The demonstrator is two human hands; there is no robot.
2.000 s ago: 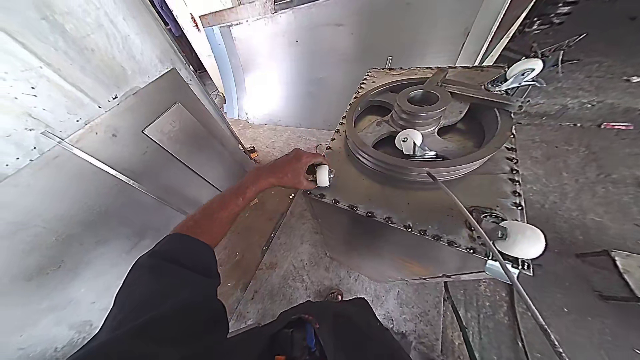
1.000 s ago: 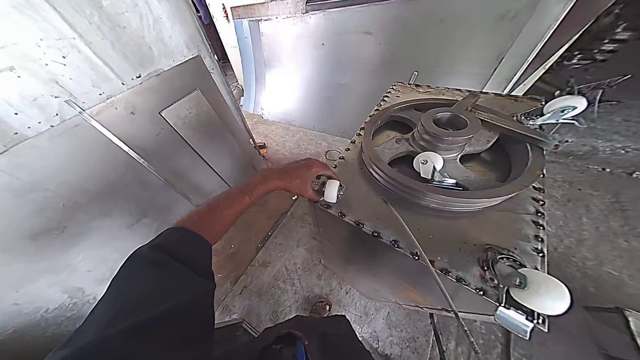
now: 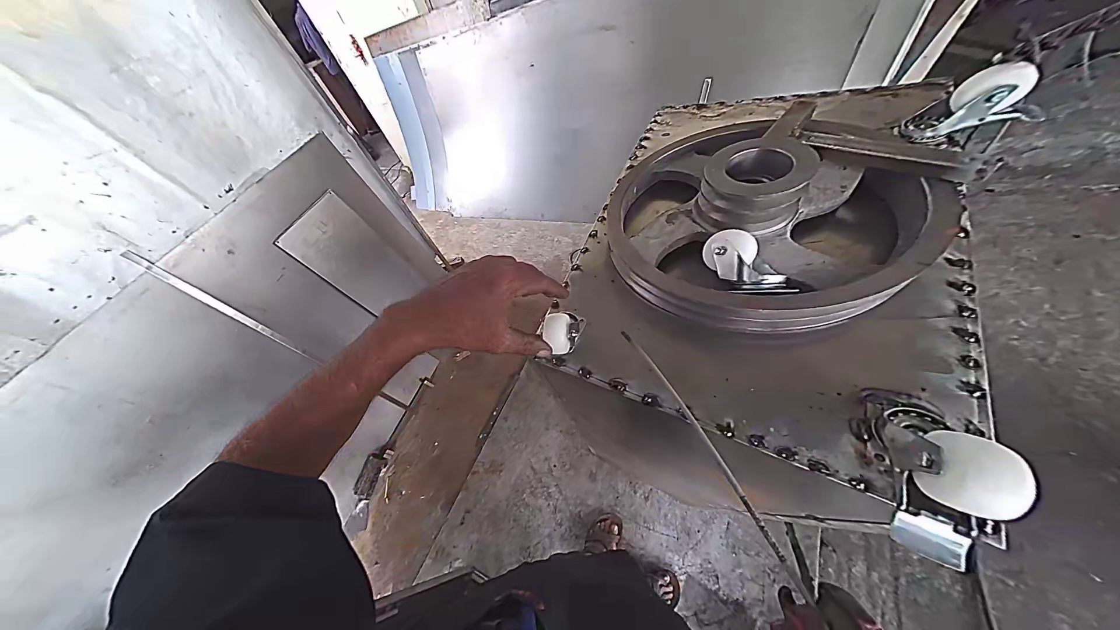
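My left hand [image 3: 490,306] reaches to the near left corner of a steel plate [image 3: 700,367], thumb and forefinger around a small white caster wheel [image 3: 560,333]. The thumb touches the wheel. A thin metal rod [image 3: 700,429] slants from the bottom edge, its upper tip over the plate right of that caster; whether it touches the plate cannot be told. Dark reddish shapes surround the rod's lower end; whether they are my right hand or a rod holder cannot be told. A large grooved metal pulley [image 3: 761,311] lies on the plate, with a loose caster [image 3: 731,254] inside its rim.
White casters stand at the near right corner [image 3: 973,474] and far right corner [image 3: 993,87]. A flat metal bar [image 3: 884,151] lies across the pulley. Large sheet-metal panels [image 3: 236,236] rise on the left and behind. My feet [image 3: 605,531] stand on the concrete floor below.
The rod's tip has moved left, from beside the pulley's rim toward the corner caster. My left hand has stayed at that caster, its thumb and forefinger now more visibly apart.
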